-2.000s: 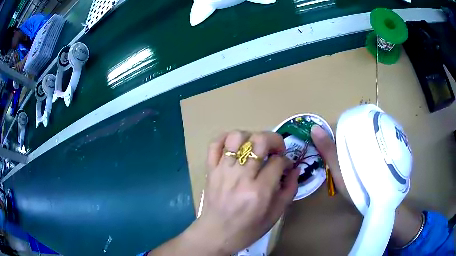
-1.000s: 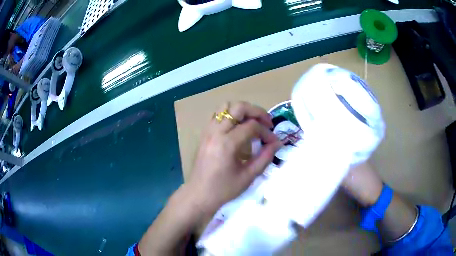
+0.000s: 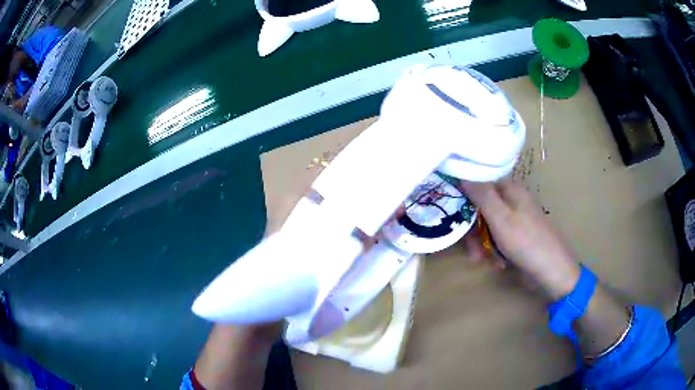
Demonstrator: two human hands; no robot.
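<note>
A white cat-ear headset (image 3: 328, 221) is held tilted over the cardboard, its closed ear cup at the top and a pointed ear at lower left. The open ear cup (image 3: 436, 217) below shows red and black wires and a dark curved piece. My right hand (image 3: 518, 228), with a blue wrist strap (image 3: 573, 301), grips that cup's right side; an orange strip shows at its fingers. My left hand is mostly hidden behind the headband; its wrist (image 3: 232, 354) shows at lower left, and its grip cannot be seen. A cream holding fixture (image 3: 396, 320) lies under the headset.
A green solder spool (image 3: 560, 57) with a hanging strand stands at upper right beside a black stand (image 3: 636, 129). A black box (image 3: 680, 221) is at the right edge. Beyond the pale rail (image 3: 228, 141) are other headsets (image 3: 91, 122). A person's blue sleeve shows at upper left.
The headset has swung leftward across the work, covering most of my left hand. The open cup has turned, and the fixture has come into clearer view. My right hand now shows at the cup's right side.
</note>
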